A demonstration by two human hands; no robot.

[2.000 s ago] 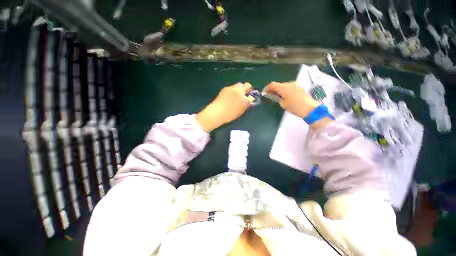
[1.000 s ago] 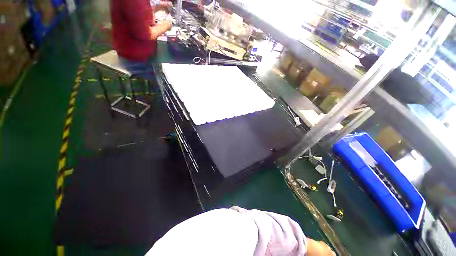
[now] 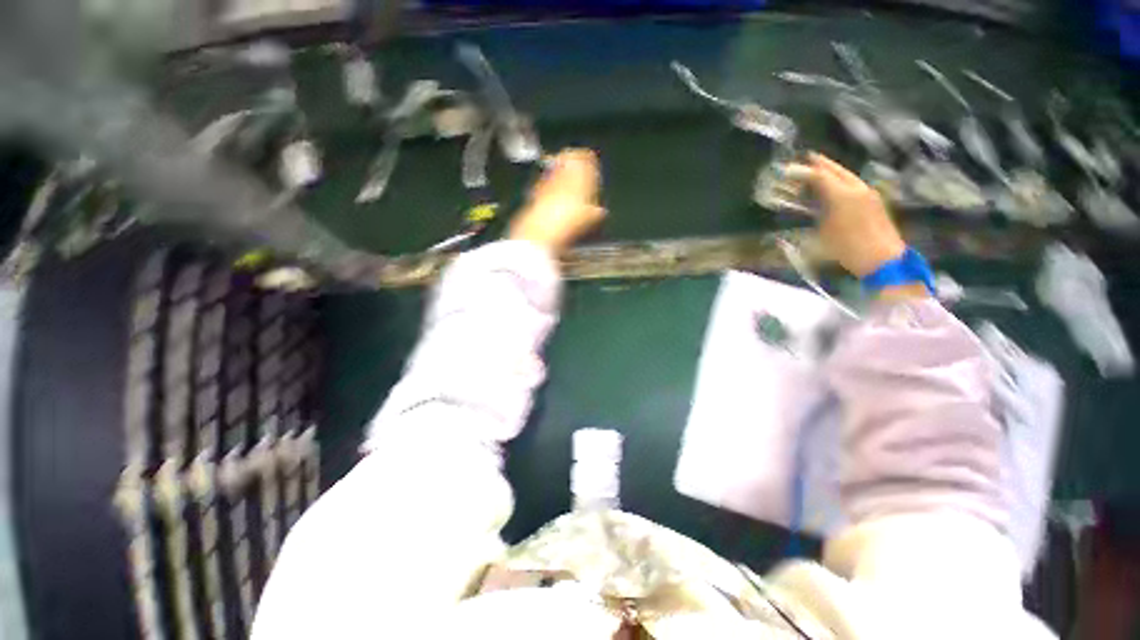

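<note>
My left hand [image 3: 561,200] is beyond the brownish strip, blurred, thumb apart, with no object visible in it. Its fingertips are beside a white corded piece [image 3: 518,140]; contact is unclear. My right hand [image 3: 853,223], with a blue wrist band, is also beyond the strip. Its fingertips are closed on a whitish corded unit [image 3: 778,186], blurred. Another white piece [image 3: 761,123] with a cord lies just beyond it. A short row of white housings [image 3: 596,463] lies on the green bench close to my body.
A brownish strip [image 3: 675,259] crosses the bench. Many corded units [image 3: 931,178] lie at the far right, others at the far left. A white sheet [image 3: 738,406] is under my right forearm, with a small green board [image 3: 770,328]. Rows of pieces [image 3: 225,363] stand left, below a blurred grey rail [image 3: 188,163].
The view swung left toward a coworker, then back to the bench. My hands were together over the near bench holding a small part; now they are apart and farther forward, beyond the strip.
</note>
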